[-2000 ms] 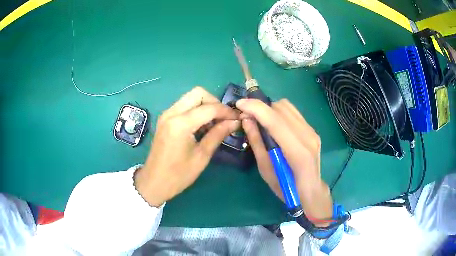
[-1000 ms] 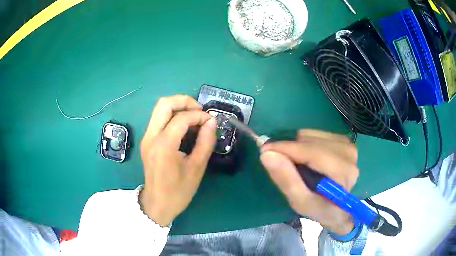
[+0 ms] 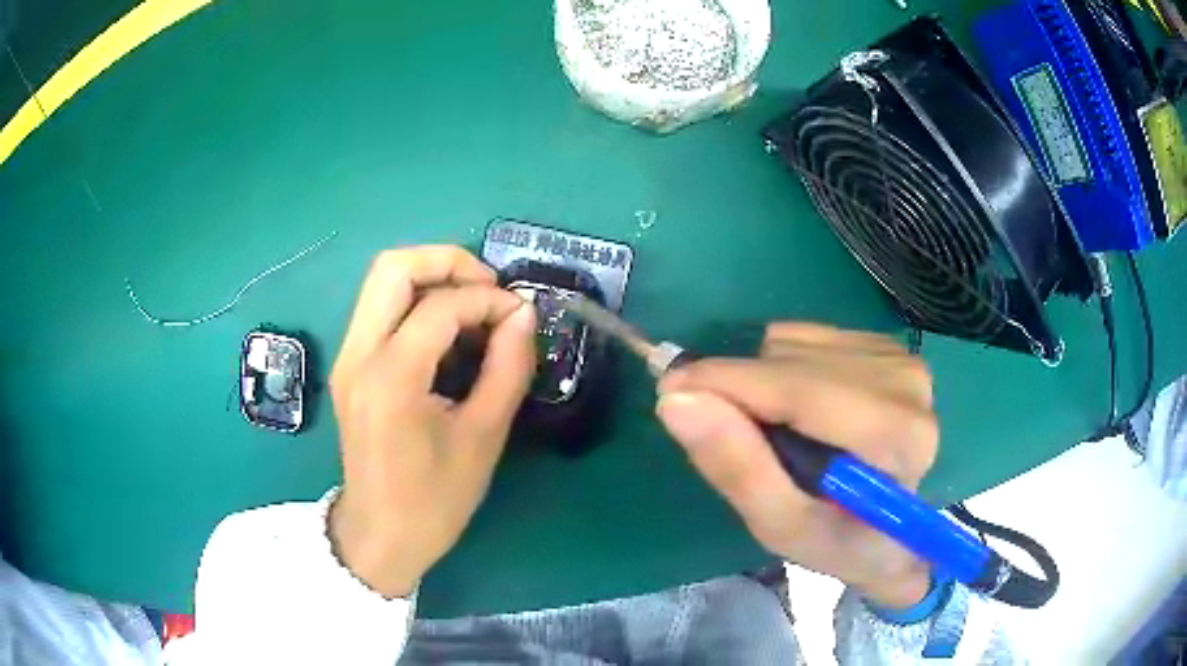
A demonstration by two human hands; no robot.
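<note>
A smartwatch housing (image 3: 562,358) with a silvery rim sits in the black fixture (image 3: 609,258), which has pale printed lettering on its far edge. My right hand (image 3: 807,455) holds the soldering iron (image 3: 898,518) like a pen, its tip over the upper part of the housing. My left hand (image 3: 436,390) is at the housing's left side, thumb and forefinger pinched together near the iron's tip. What is between these fingertips is too small to tell. A second smartwatch housing (image 3: 275,381) lies loose on the mat to the left.
Thin solder wire (image 3: 195,320) lies curved on the green mat (image 3: 117,481) at the left. A whitish tip-cleaning pot (image 3: 592,85) stands at the back. The black fume fan (image 3: 892,215) and blue soldering station (image 3: 1070,130) stand at the right. A yellow strip (image 3: 78,72) edges the back left.
The hands were together over the fixture; my right hand has moved right and turned the iron's tip onto the housing. The fixture's lettered edge now shows. The whole view has shifted.
</note>
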